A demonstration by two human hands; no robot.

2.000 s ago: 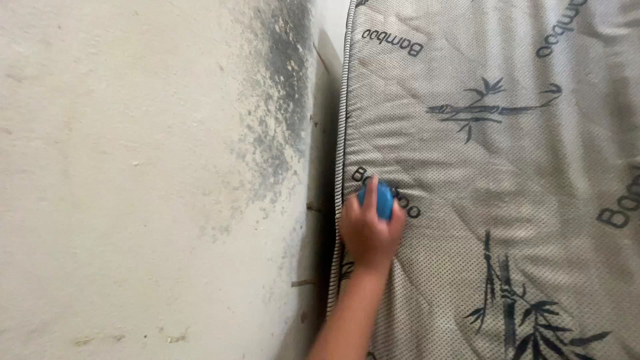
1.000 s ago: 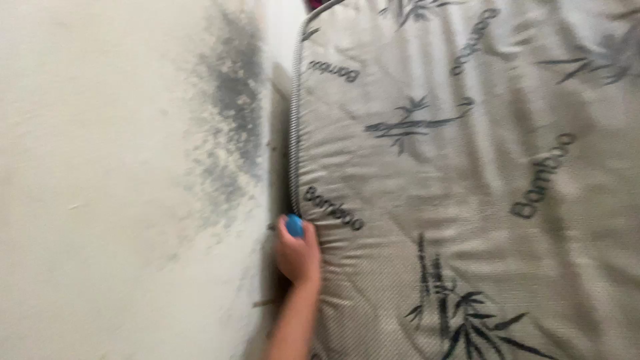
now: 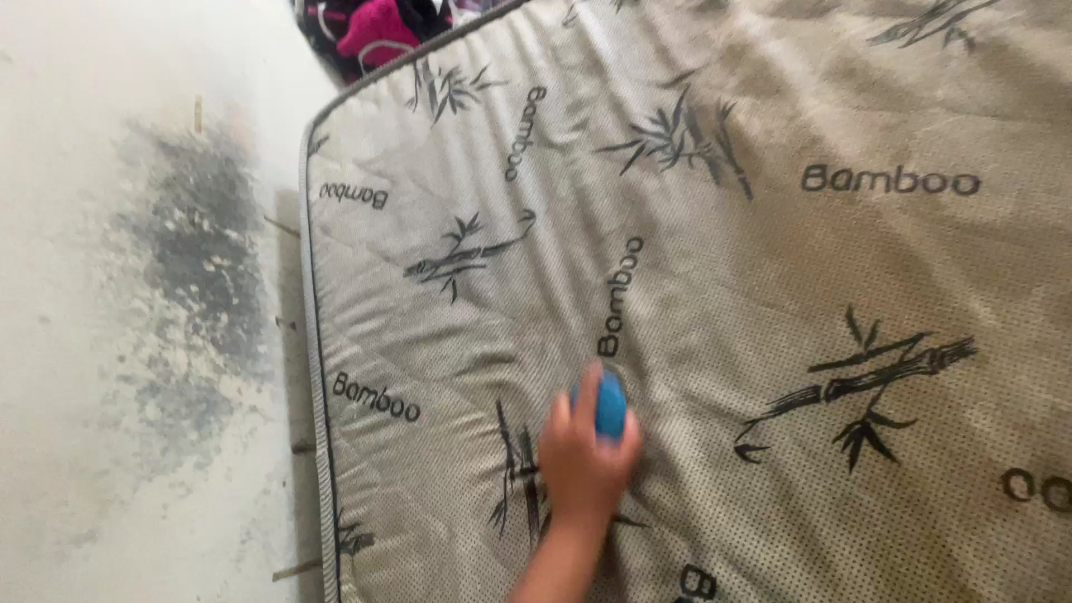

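My left hand (image 3: 588, 435), slightly blurred, is at the lower middle, its forearm coming up from the bottom edge. It grips a small blue rounded object (image 3: 611, 405) against the top of a mattress (image 3: 720, 276). What kind of object it is cannot be told, and its underside is hidden. The mattress cover is pale grey-beige, wrinkled, with dark bamboo prints and "Bamboo" lettering. Just above the blue object stands one upright-running word of that print. My right hand is out of the picture.
A whitish wall (image 3: 67, 335) with a dark, flaking patch (image 3: 201, 243) runs along the left. Between it and the mattress's piped edge (image 3: 311, 335) lies a narrow gap (image 3: 297, 419). Beyond the top left corner are dark and pink fabric items (image 3: 377, 33).
My left hand, still with the blue object, was at the mattress's left edge one second ago and is now farther in on its top. The view has shifted, showing more mattress.
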